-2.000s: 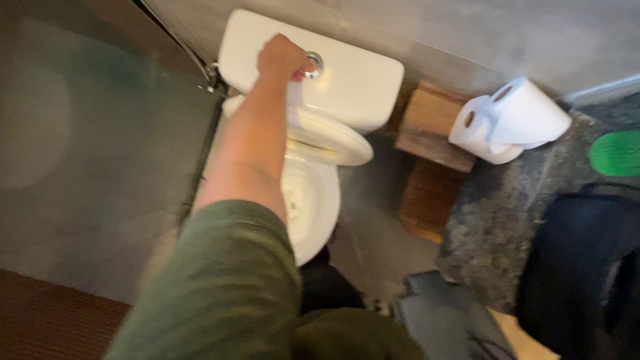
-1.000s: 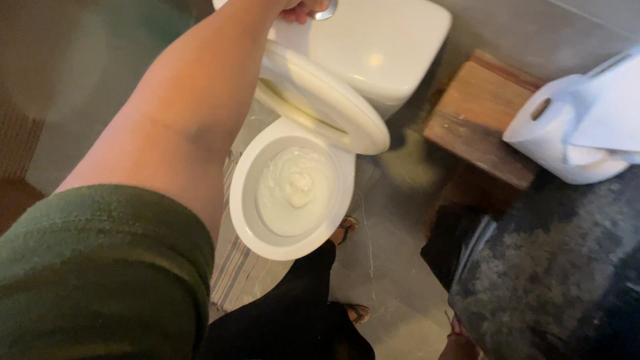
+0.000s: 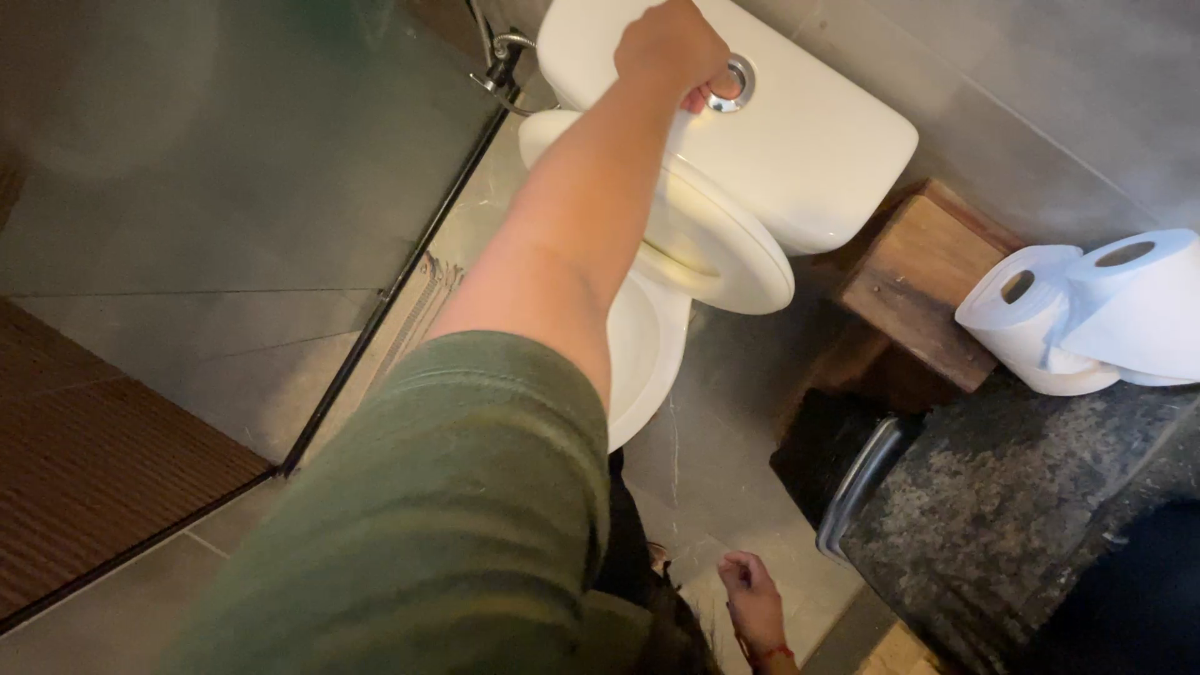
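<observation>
My left hand (image 3: 670,52), at the end of an arm in a green sleeve, is closed like a fist on top of the white toilet tank (image 3: 816,141). One of its digits touches the round chrome flush button (image 3: 731,82). Below the tank, the toilet seat and lid (image 3: 741,262) are raised. My forearm hides part of the toilet bowl (image 3: 647,347). My right hand (image 3: 752,595), with a red band at its wrist, hangs low over the floor with curled fingers and nothing visible in it.
White toilet paper rolls (image 3: 1022,291) stand at the right beside a wooden box (image 3: 937,244). A dark stone counter (image 3: 975,487) with a metal bar (image 3: 858,487) at its edge is at the lower right. On the left is a glass panel (image 3: 225,169) with a black bottom rail (image 3: 403,272).
One second ago water swirled in the bowl; now my forearm covers much of it. My left hand stays at the flush button. My right hand has come into view. The view has shifted.
</observation>
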